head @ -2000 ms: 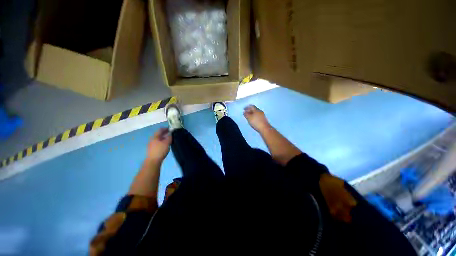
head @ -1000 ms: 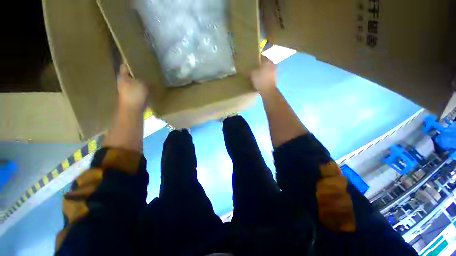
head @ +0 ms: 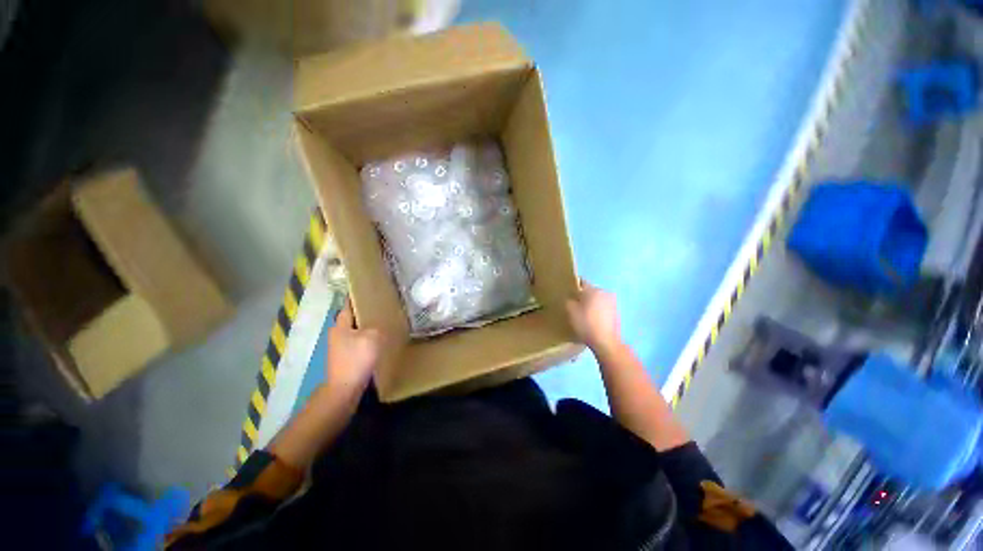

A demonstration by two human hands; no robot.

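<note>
An open brown cardboard carton [head: 474, 371] is held up in front of my body, over the floor. A cloudy, shiny plastic bag of clear parts [head: 453, 237] lies inside it, with small ring shapes showing. My left hand [head: 354, 350] grips the carton's near left corner. My right hand [head: 593, 315] grips its near right corner. Both hands are bare, and some fingers are hidden against or under the carton.
Another open carton [head: 151, 269] stands on the grey floor at the left. Part of a carton [head: 313, 22] shows at the top. The blue aisle [head: 668, 140] has yellow-black tape along both sides. A blue bin [head: 859, 235] and blue things stand at the right.
The carton with the bag is lifted off the floor and closer to my body, still between both hands. The view has turned, and the other cartons have shifted left and up.
</note>
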